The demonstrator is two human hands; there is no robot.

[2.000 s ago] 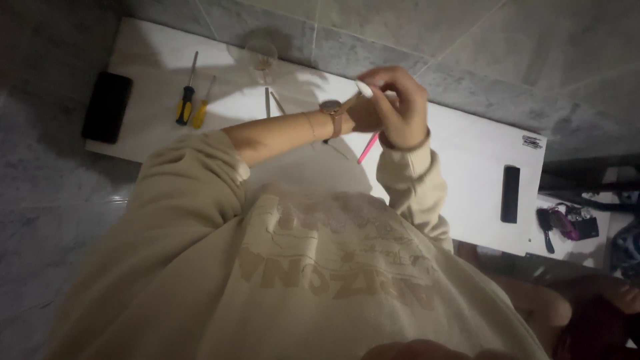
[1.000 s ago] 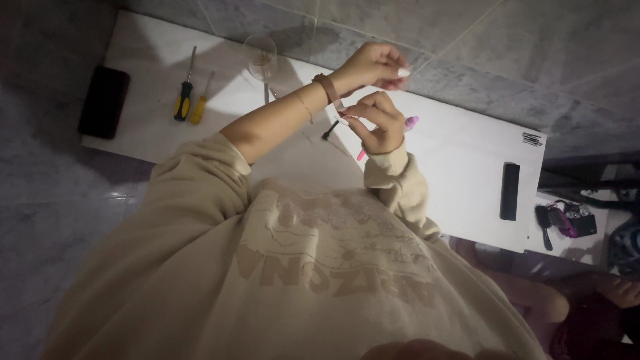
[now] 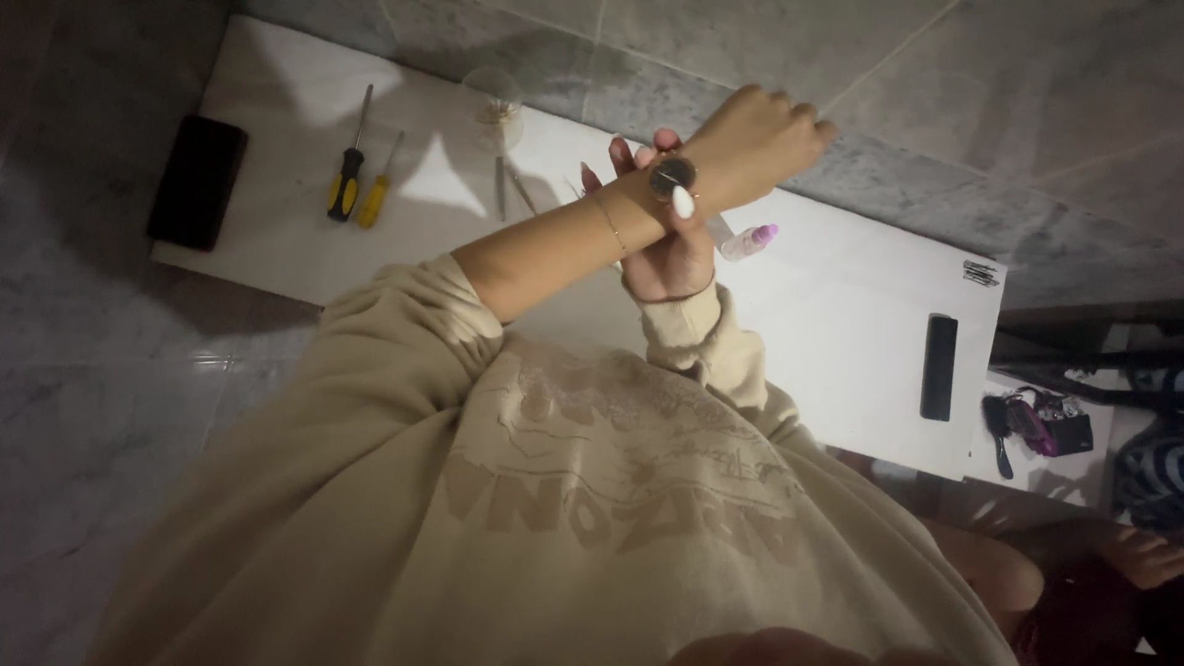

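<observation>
A wristwatch with a dark round face sits on my left wrist, and a thin bracelet lies farther up the forearm. My left hand is turned back up with its fingers curled, and no object shows in it. From below, my right hand wraps the left wrist, its thumb against the lower edge of the watch and its fingers partly hidden behind the wrist. Beyond the forearm are a thin metal tool and a clear glass vessel. A small clear bottle with a purple cap lies near my right hand.
On the white table lie a black-and-yellow screwdriver, a smaller yellow screwdriver, a dark phone and a black oblong object. At the right are a hairbrush and another person's knee. A tiled wall stands behind.
My left hand has turned back up, its fingers now curled, and the watch face has come into view. My right hand has moved left and round the wrist, and the purple-capped bottle is more exposed.
</observation>
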